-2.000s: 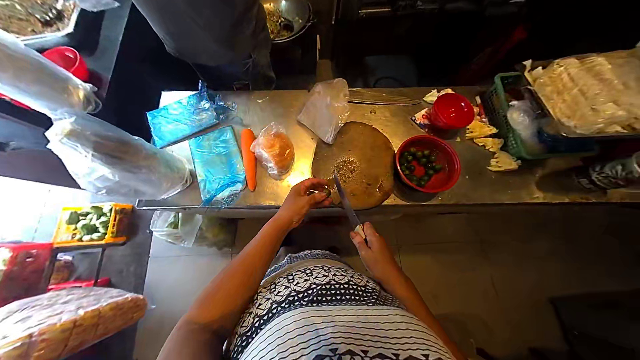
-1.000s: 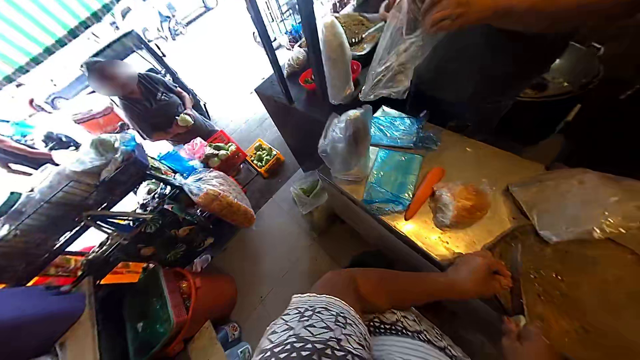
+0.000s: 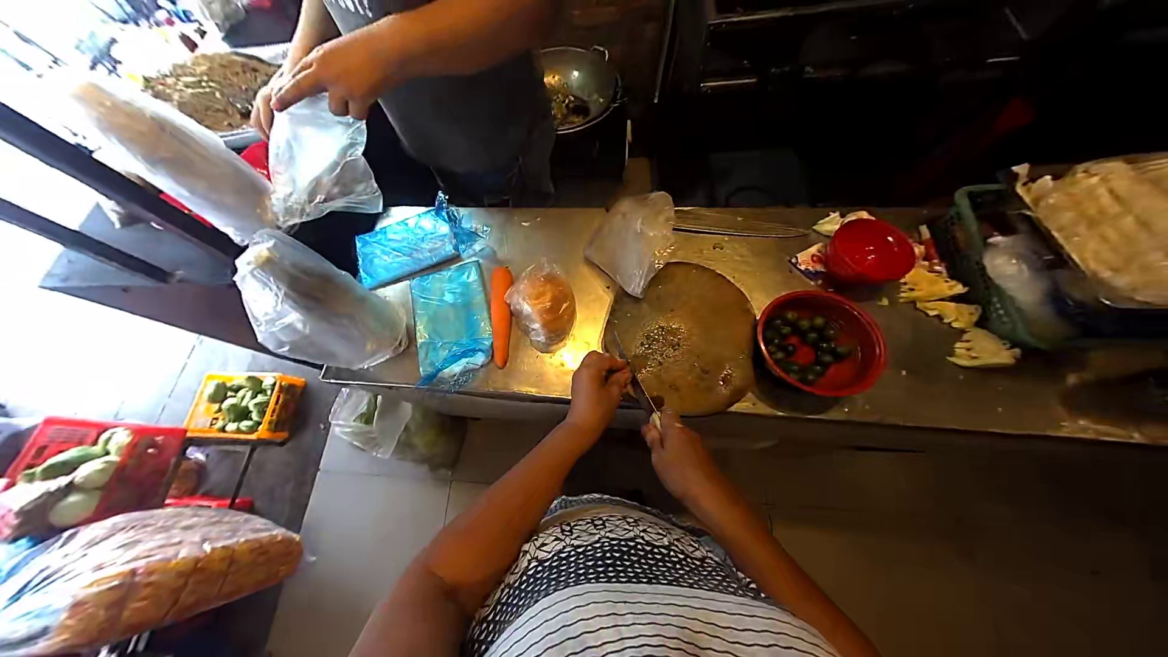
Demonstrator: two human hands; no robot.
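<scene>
My right hand (image 3: pixel 673 443) grips the handle of a knife (image 3: pixel 642 383), its blade angled up and left over the near left edge of a round chopping board (image 3: pixel 707 319). Against the blade, my left hand (image 3: pixel 599 388) has its fingers bent together; what they hold is too small to tell. Small chopped bits (image 3: pixel 662 347) lie on the board. To its right is a red bowl (image 3: pixel 871 351) with small dark green round fruits and some red pieces. A clear plastic bag (image 3: pixel 634 242) touches the board's far left edge.
Left of the board lie a wrapped orange-brown item (image 3: pixel 543 306), a carrot (image 3: pixel 501 315) and blue plastic packets (image 3: pixel 450 315). A smaller red bowl (image 3: pixel 870 251) and a green crate (image 3: pixel 990 274) stand at right. Across the counter, a person (image 3: pixel 456 109) handles a plastic bag (image 3: pixel 324 155).
The view swung left toward the street and came back to the board. The other person's hands, out of view two seconds ago, now show at upper left with a plastic bag.
</scene>
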